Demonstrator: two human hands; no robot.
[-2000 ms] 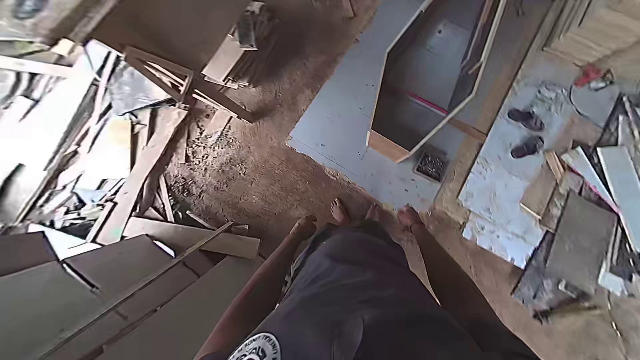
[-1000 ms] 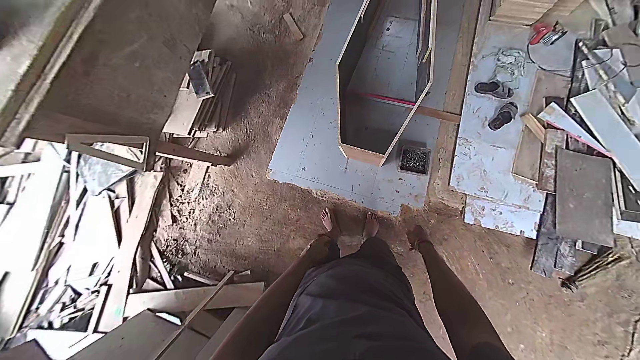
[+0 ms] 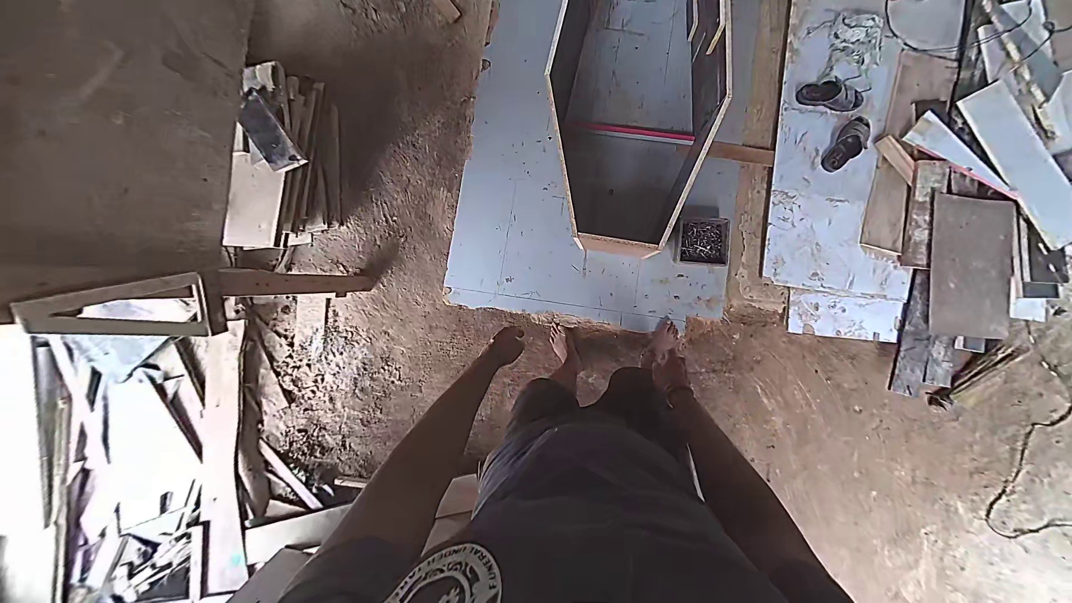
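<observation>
My left hand hangs over the dirt floor, left of my bare feet, its fingers curled, with nothing visible in it. My right hand hangs in front of my right foot; its fingers are too unclear to read. Beyond my feet a coffin-shaped wooden box frame, open at the top, lies on a light grey board. A red strip runs across inside it. Touching or close to the frame's near right corner is a square tray of nails or screws. Neither hand touches these things.
Wooden offcuts lie heaped at the lower left, below a large brown panel and a triangular wooden frame. Stacked boards stand near it. On the right are sandals, scattered boards and a cord.
The view has turned and shifted, bringing the box frame more upright in view. My left hand has moved out from my leg, and my right hand has come in front of my right foot.
</observation>
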